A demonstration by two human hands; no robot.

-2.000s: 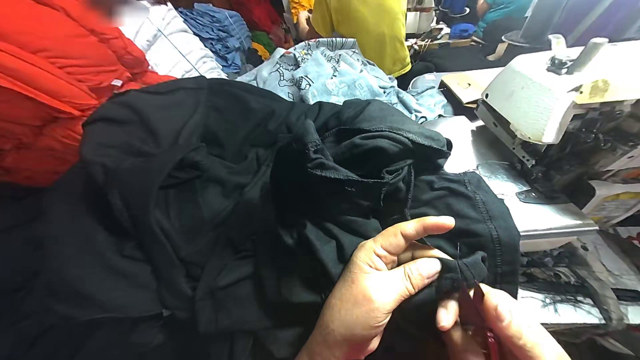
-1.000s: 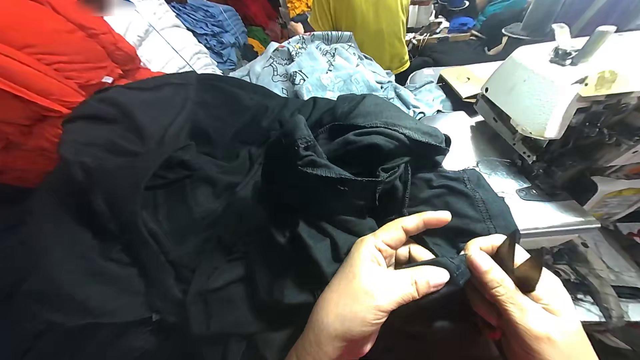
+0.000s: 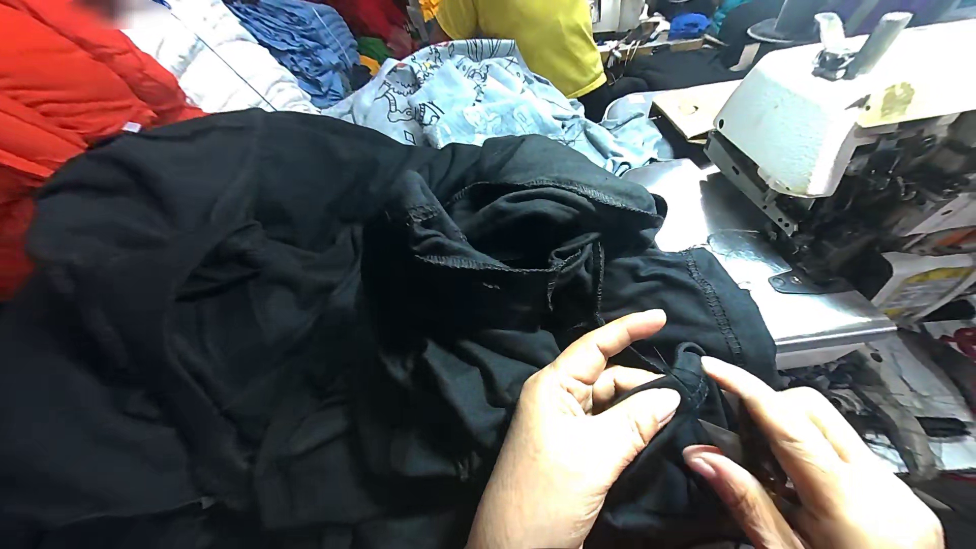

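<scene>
A large black knit garment (image 3: 320, 229) with overlocked seams is heaped across the middle. My left hand (image 3: 579, 427) pinches a small fold of its edge between thumb and fingers, the index finger raised. Fine loose threads stand out by the fold. My right hand (image 3: 808, 465) is at the right of that fold, its index fingertip touching the cloth and its thumb lower down. Part of a metal blade (image 3: 720, 438), seemingly of small thread snips, shows between the right thumb and fingers; the rest is hidden by the hand.
An industrial sewing machine (image 3: 793, 114) stands at the right above its metal bed plate (image 3: 816, 313). Red garments (image 3: 69, 84) are piled at the left. Light blue printed cloth (image 3: 488, 91) lies behind the black garment. A person in a yellow shirt (image 3: 534, 38) is beyond it.
The dark blades that stuck up above my right hand a second ago now point down and are mostly hidden. My right index finger has extended to the fold; my left hand keeps its pinch.
</scene>
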